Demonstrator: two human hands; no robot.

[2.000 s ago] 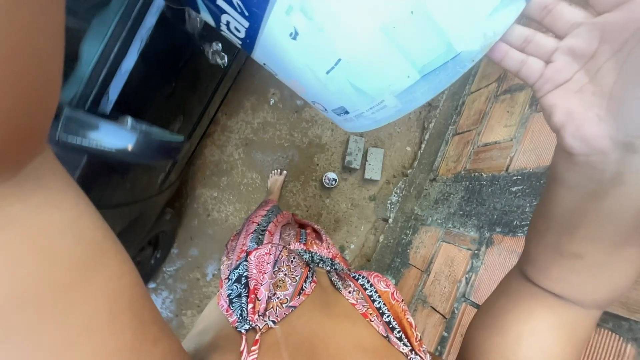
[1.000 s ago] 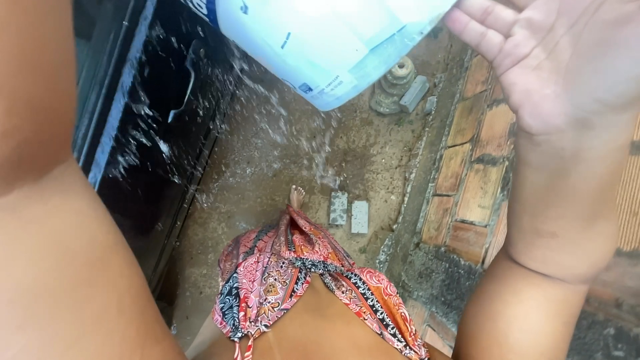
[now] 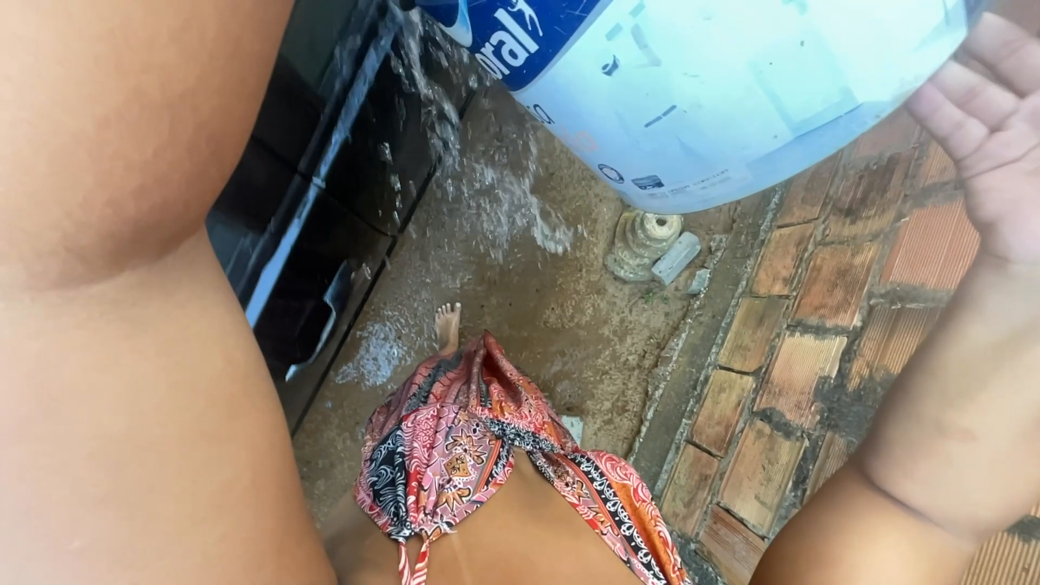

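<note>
A white plastic bucket (image 3: 731,106) with a blue printed label is tilted at the top of the view. Water (image 3: 487,179) pours from its left side in splashes beside a dark car (image 3: 341,236). My right hand (image 3: 991,130) is at the bucket's lower right, palm against or close to its base, fingers spread; firm contact cannot be told. My left arm crosses the left side, but its hand lies outside the frame, so its hold on the bucket is hidden.
Wet ground (image 3: 561,325) runs between the car and a rough brick wall (image 3: 804,366) on the right. A round stacked concrete piece (image 3: 642,244) and a grey block (image 3: 676,258) stand near the wall's foot. My bare foot (image 3: 447,325) shows beyond patterned cloth (image 3: 455,455).
Two seconds ago little water showed; by one second ago it was splashing beside the car, and it still falls. The bucket and right hand have shifted somewhat in view, which has moved too.
</note>
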